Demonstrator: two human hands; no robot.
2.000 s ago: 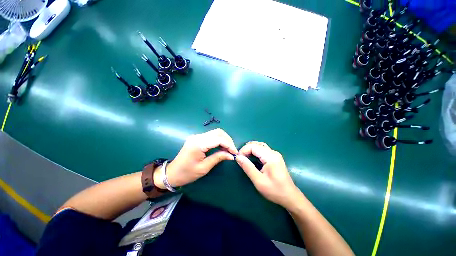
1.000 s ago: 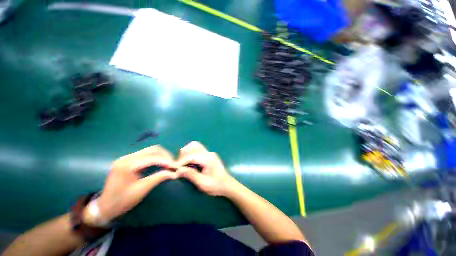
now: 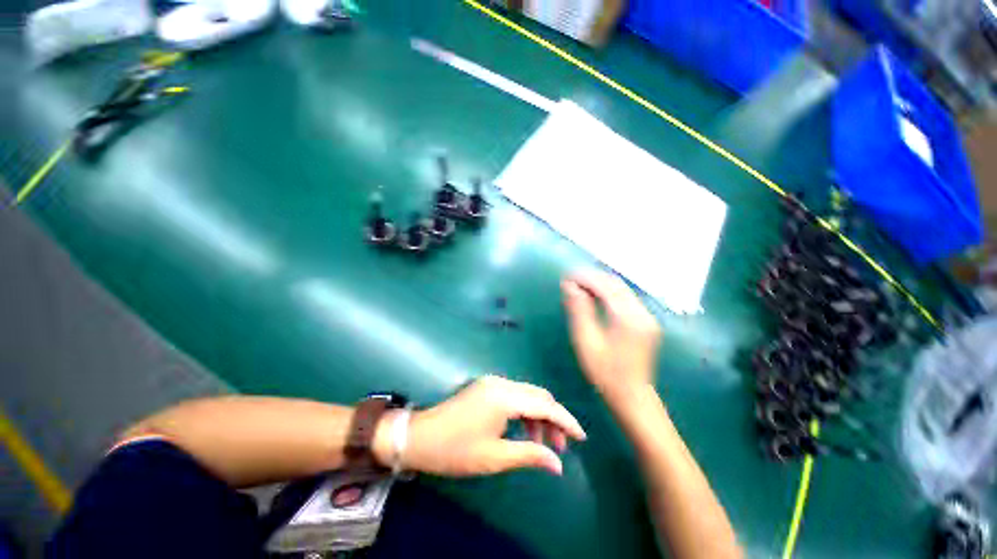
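My left hand [image 3: 481, 426] is low in the middle, thumb and forefinger apart, with nothing seen between them; its other fingers are curled and partly hidden. My right hand [image 3: 618, 333] is raised beside the lower edge of the paper, fingers bent; blur hides whether its fingertips hold anything. A few tiny black sleeves [image 3: 503, 319] lie on the green mat left of my right hand. Several black wired units [image 3: 413, 236] stand in a small cluster further left, leads pointing up.
White paper [image 3: 623, 207] lies ahead, with a steel ruler [image 3: 481, 74] at its upper left. A dense batch of wired units [image 3: 804, 328] and a clear bag [image 3: 951, 404] are at right. Blue bins [image 3: 902, 164] stand upper right. Yellow-tipped tools [image 3: 126, 104] lie far left.
My hands have parted from their fingertip-to-fingertip hold. My right hand has moved forward toward the paper. The camera view has swung right, then back left, and now tilts differently.
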